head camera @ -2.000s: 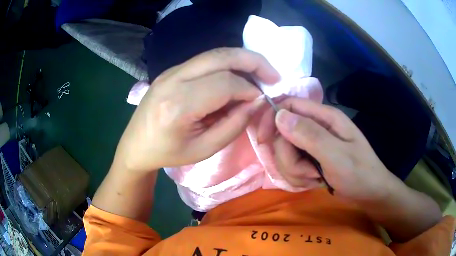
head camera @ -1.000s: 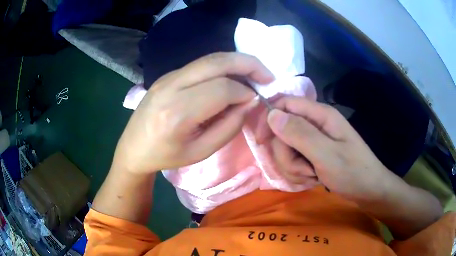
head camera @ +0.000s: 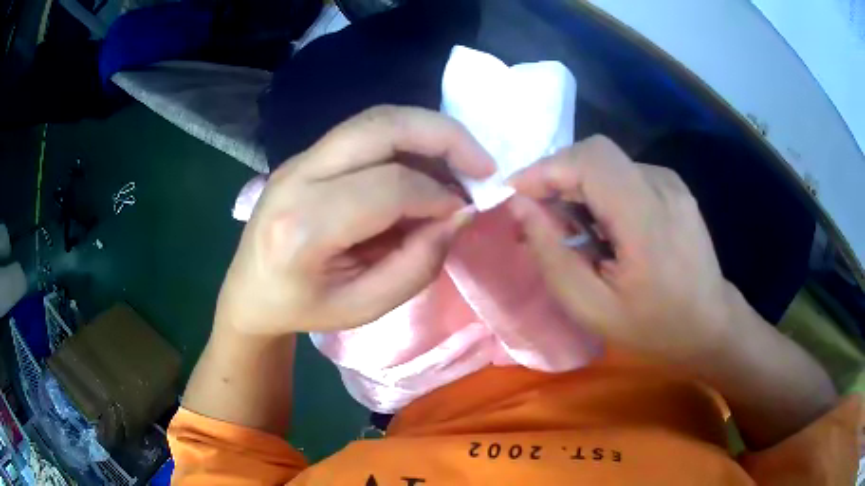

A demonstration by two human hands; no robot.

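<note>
The pink satin fabric (head camera: 417, 332) lies bunched on the lap below my hands. The white fabric piece (head camera: 507, 104) stands above my fingertips, its lower edge between the two hands. My left hand (head camera: 356, 223) pinches the fabric edge between thumb and fingers. My right hand (head camera: 621, 242) pinches the same edge from the other side, a short gap away. A small shiny part of the thread snips (head camera: 575, 239) shows inside my right hand, behind the fingers; the rest is hidden. The right fingers are slightly blurred.
The pale table (head camera: 702, 66) curves along the upper right, with paper (head camera: 835, 57) at the corner. A grey fabric-like panel (head camera: 194, 100) is at the upper left. A cardboard box (head camera: 119, 370) and a white wire basket (head camera: 66, 427) stand on the green floor (head camera: 180, 237) at the lower left.
The tool's tip was at the seam between the hands and is now drawn back into my right palm. My right thumb and fingers now pinch the fabric edge. The left hand holds nearly the same pose.
</note>
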